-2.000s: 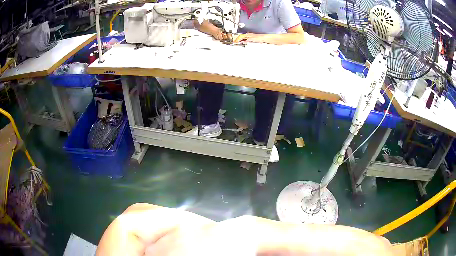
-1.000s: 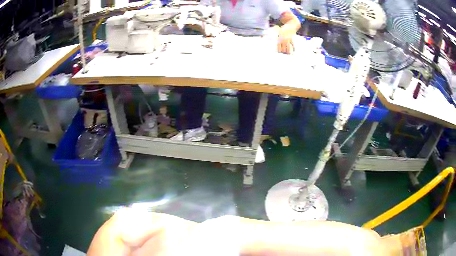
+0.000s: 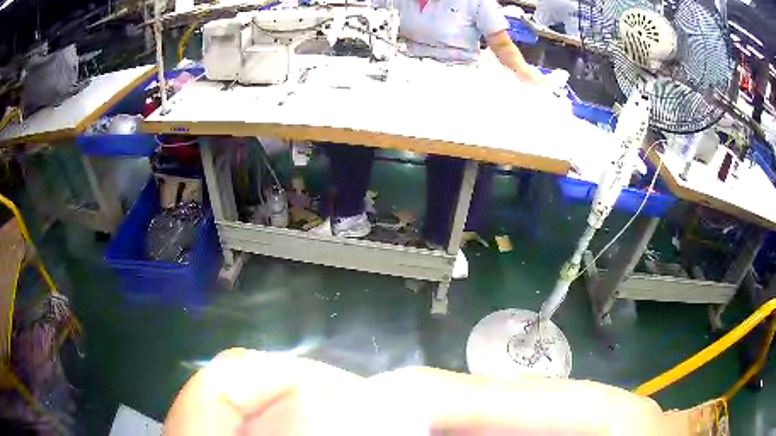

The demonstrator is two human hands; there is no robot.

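A band of overexposed bare skin [image 3: 408, 404], looking like my arm or arms, crosses the bottom edge. No hand or fingers of mine can be made out, and no object shows held. Opposite is a white-topped sewing table [image 3: 357, 128] with a wood-coloured edge. An off-white sewing machine [image 3: 293, 47] stands at its left. A person in a light top [image 3: 451, 30] is behind the table, one arm stretched toward a small white thing [image 3: 557, 81] at the table's right end. What that hand holds is unclear.
A pedestal fan [image 3: 519, 345] stands right of centre. A blue bin [image 3: 157, 277] holds a dark wrapped bundle. A yellow trolley handle [image 3: 710, 349] is at lower right, pinkish bundles [image 3: 42, 353] at lower left. Scraps lie on the green floor under the table.
The person's hands have left the machine's needle area. One arm has swung out to the table's right end. The view shifted slightly; the bare skin in front stays much the same.
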